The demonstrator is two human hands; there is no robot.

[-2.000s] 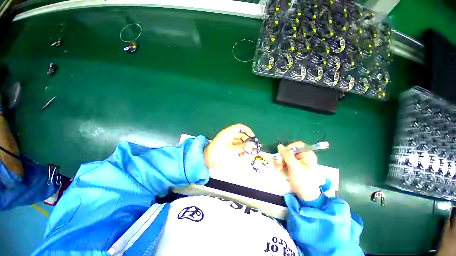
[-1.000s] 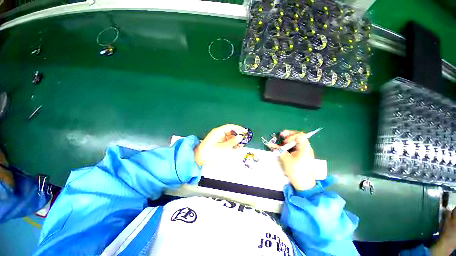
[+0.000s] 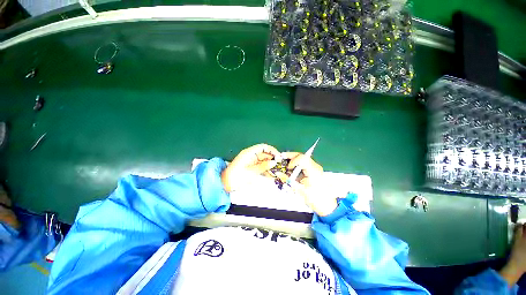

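My left hand [image 3: 249, 167] pinches a small dark shiny sub-assembly [image 3: 280, 165] over the white work board [image 3: 359, 187]. My right hand [image 3: 307, 183] has come up against it and holds a slim white pen-length tool [image 3: 308, 154], its pale end pointing up and away. The fingertips of both hands meet at the dark piece and hide much of it. A small dark and yellowish part [image 3: 280, 183] shows just below the fingers, partly covered. A black strip [image 3: 270, 214] runs along the board's near edge.
A clear tray with yellow-dotted crescent parts [image 3: 340, 49] stands beyond, by a dark block [image 3: 327, 102]. A silvery blister tray [image 3: 478, 138] is at right, a crescent part [image 3: 419, 202] below it. Small pieces [image 3: 105, 68] and metal tweezers [image 3: 38, 141] lie at left. Neighbours' sleeves show at both sides.
My right hand has moved left with the tool to meet my left hand at the dark piece. The tool now points more steeply upward. The whole view has shifted.
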